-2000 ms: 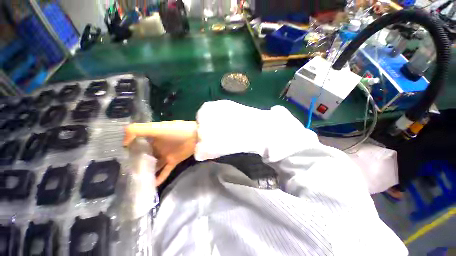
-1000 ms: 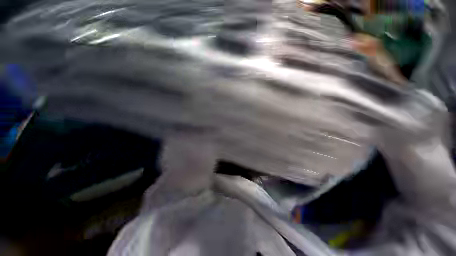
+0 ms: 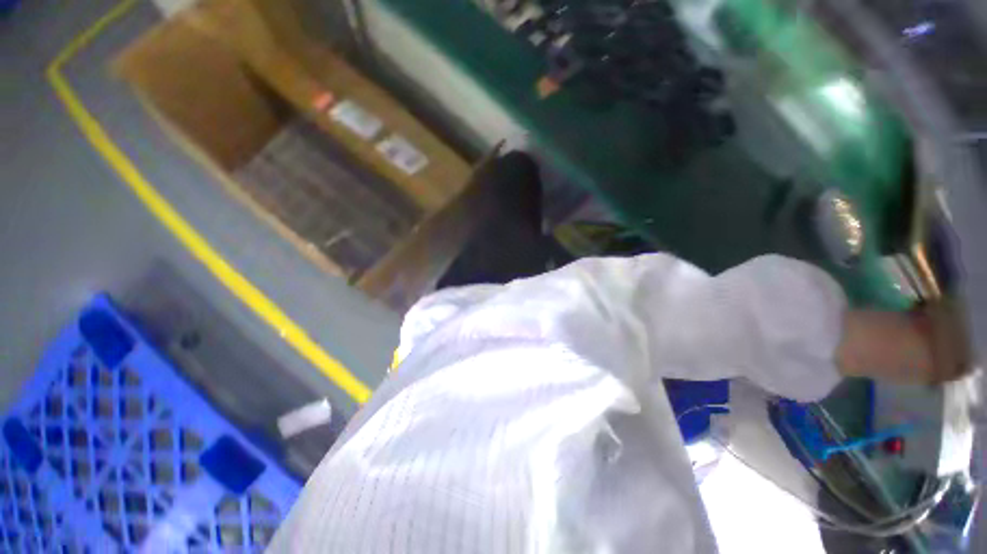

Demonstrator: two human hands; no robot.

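My right hand (image 3: 911, 344) reaches to the far right, below the round dish; it is blurred, and its fingertips cannot be made out against the clutter there. I cannot tell whether it holds anything. The dish (image 3: 840, 225) of tiny shiny parts stands on the green bench (image 3: 709, 206). A loose heap of black plastic housings (image 3: 639, 65) lies on the bench at the top. My left hand is not in view. No tray of housings can be made out.
An open brown carton (image 3: 254, 103) with greyish contents stands on the floor at upper left. A blue lattice pallet (image 3: 119, 444) lies lower left, near a yellow floor line (image 3: 216, 260). A white bag-like object (image 3: 758, 492), cables and a blue tube are lower right.
The view has swung toward the floor on the left. The large tray of housings seen earlier is out of sight. My right hand now shows at the far right.
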